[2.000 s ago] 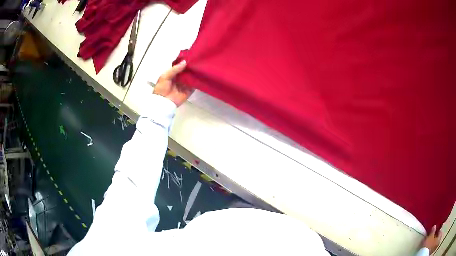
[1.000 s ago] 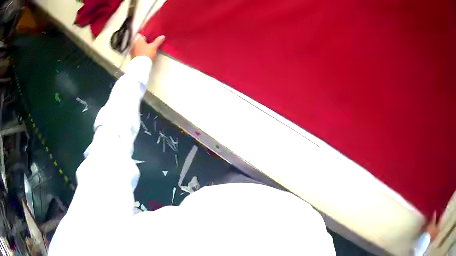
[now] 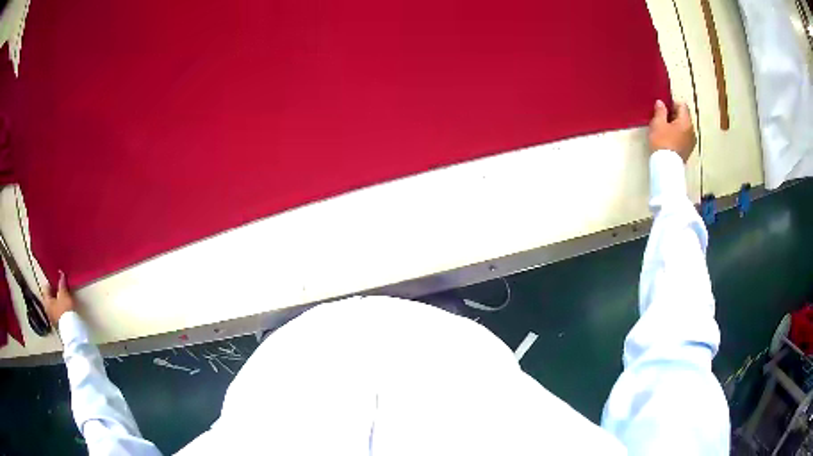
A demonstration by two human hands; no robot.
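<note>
The red fabric [image 3: 348, 98] lies spread and smooth over the table, its near edge running from lower left to upper right. My left hand [image 3: 60, 301] is at its near left corner, with the fingers on the cloth edge. My right hand [image 3: 672, 131] is at the near right corner, thumb and fingers at the cloth edge. Both hands appear to hold the corners. The tailor's shears [image 3: 34, 313] lie just left of my left hand, partly cut off by the picture's edge.
The cream table [image 3: 383, 236] has a metal front edge. A wooden ruler [image 3: 716, 67] and white folded material [image 3: 777, 98] lie at the right. Blue clamps [image 3: 743, 199] sit on the right edge. A dark-red remnant [image 3: 9, 307] is at far left. Scraps lie on the green floor.
The view has swung right, bringing the ruler, white material and clamps into view. The near cloth edge is flatter, and my left hand is now flatter against the corner at lower left.
</note>
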